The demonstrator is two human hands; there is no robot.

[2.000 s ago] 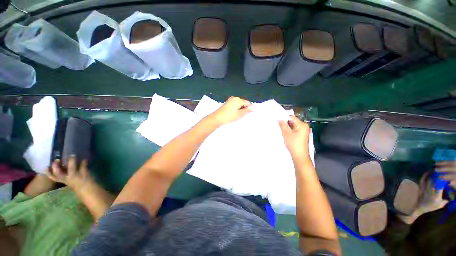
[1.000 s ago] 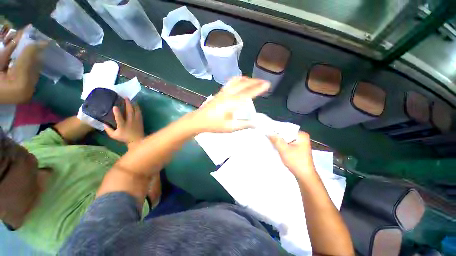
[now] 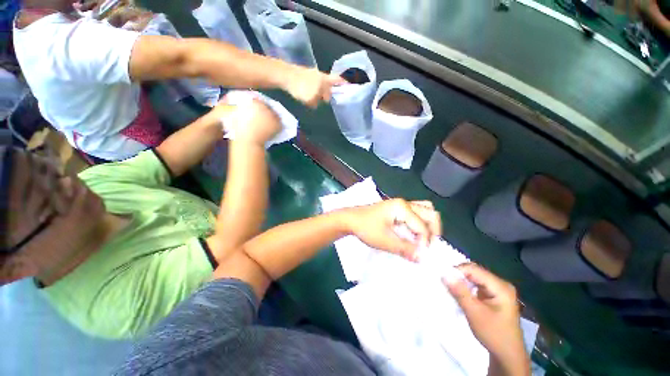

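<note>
The stack of white protective bags (image 3: 400, 312) lies fanned in front of me, partly on the green worktop. My left hand (image 3: 397, 226) pinches the upper edge of a white bag at the stack. My right hand (image 3: 485, 297) is just to the right, its thumb and fingers on the same bag's edge. The bag's edge between my hands looks crumpled and overexposed. Both hands are bare. No grey unit is in my hands.
Bare grey units (image 3: 459, 158) with wood-look end panels stand or lean on the belt. Two bagged units (image 3: 397, 125) stand beside them. At left, a person in light green (image 3: 139, 220) handles a white bag; a person in white (image 3: 81, 81) reaches to a bagged unit.
The view has swung left, so the belt slants and the neighbours show more. My left hand has come down from its raised, blurred position onto the bag edge. A neighbour's arm now reaches to a bagged unit.
</note>
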